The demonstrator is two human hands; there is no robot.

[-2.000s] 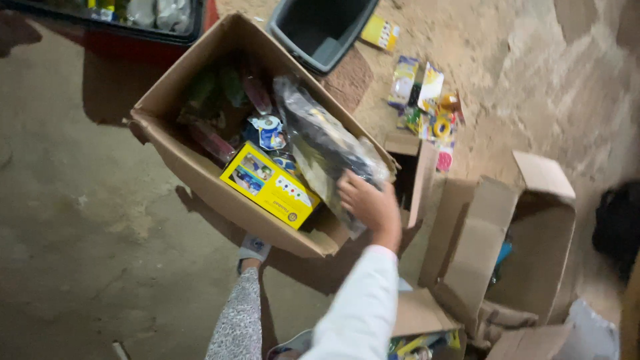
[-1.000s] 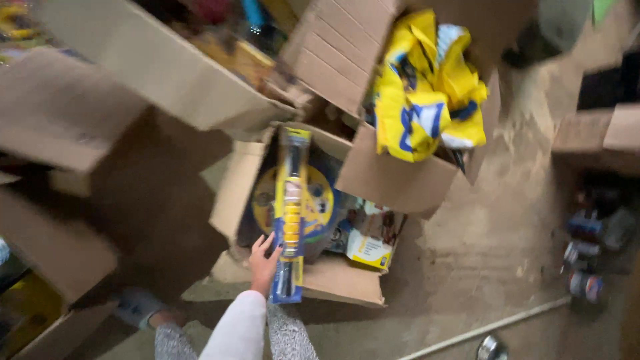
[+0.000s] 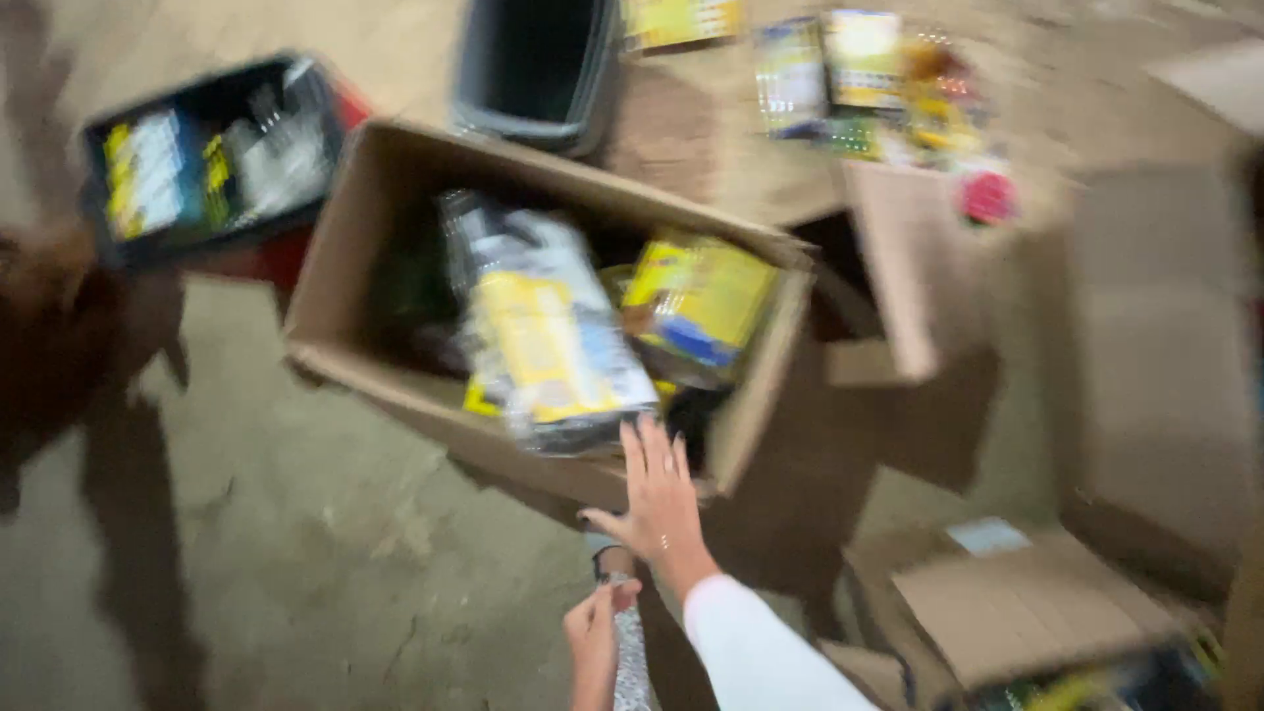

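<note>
My right hand (image 3: pixel 657 504) is spread over the near edge of a large cardboard box (image 3: pixel 444 410). Its fingertips are at the lower end of a clear plastic package with yellow and white parts (image 3: pixel 553 346), which lies in the box; whether they touch it is unclear. Beside that package, at the box's right end, sits a yellow package with a blue patch (image 3: pixel 696 296). Lower down, my left hand (image 3: pixel 597 627) hangs near my leg with its fingers bent; blur hides whether anything is between them. Dark contents deeper in the box are hard to make out.
A black bin of packages (image 3: pixel 212 242) stands at upper left, and a grey plastic bin (image 3: pixel 583 133) behind the box. Small colourful packages (image 3: pixel 864 74) lie on the floor at upper right. More open cardboard boxes (image 3: pixel 1037 602) stand at right. A brown animal or furry object (image 3: pixel 59 346) is at far left.
The view has swung from another box back to the large one. The long yellow-and-blue package under a hand one second ago is out of view. The yellow-and-white package was not visible in the large box earlier.
</note>
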